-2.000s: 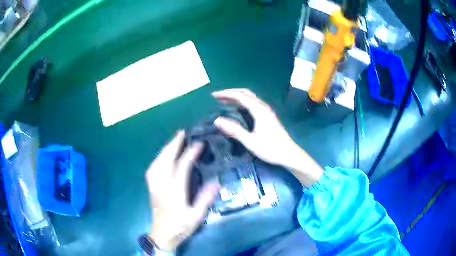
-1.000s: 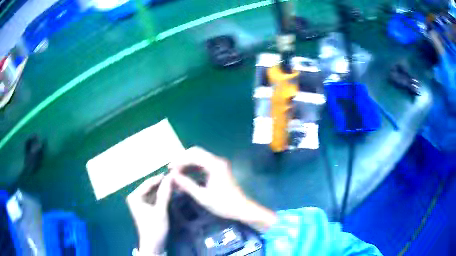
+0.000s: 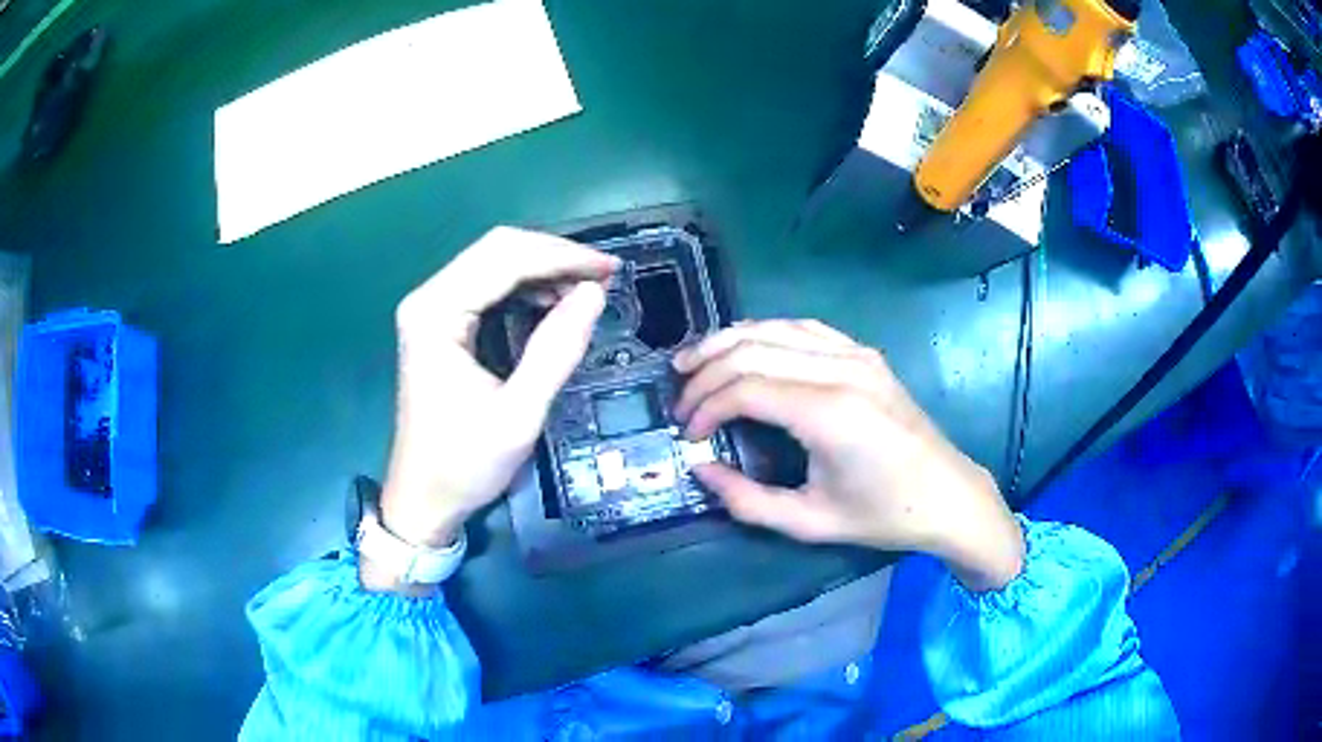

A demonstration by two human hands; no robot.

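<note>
The black device housing (image 3: 626,410) lies open in front of me, on a flat dark fixture plate (image 3: 539,539). Its upper half has a dark opening at the right; its lower half shows a small window and silvery-white patches. My left hand (image 3: 500,355) is over the upper half's left side, thumb and index fingertips close together; whether a small part is between them cannot be told. My right hand (image 3: 826,428) has its fingertips and thumb on the housing's right edge, hiding part of it.
A cream-white sheet (image 3: 392,116) lies at upper left. A blue bin (image 3: 87,428) with dark contents is at far left. The yellow-orange screwdriver (image 3: 1015,109) hangs over a white-grey box (image 3: 928,123) at upper right. A blue bin (image 3: 1138,181) and dark cables are beyond it.
My hands were together above the housing's far end; now they are apart on either side of it. The view has shifted, and the open housing shows clearly between my hands.
</note>
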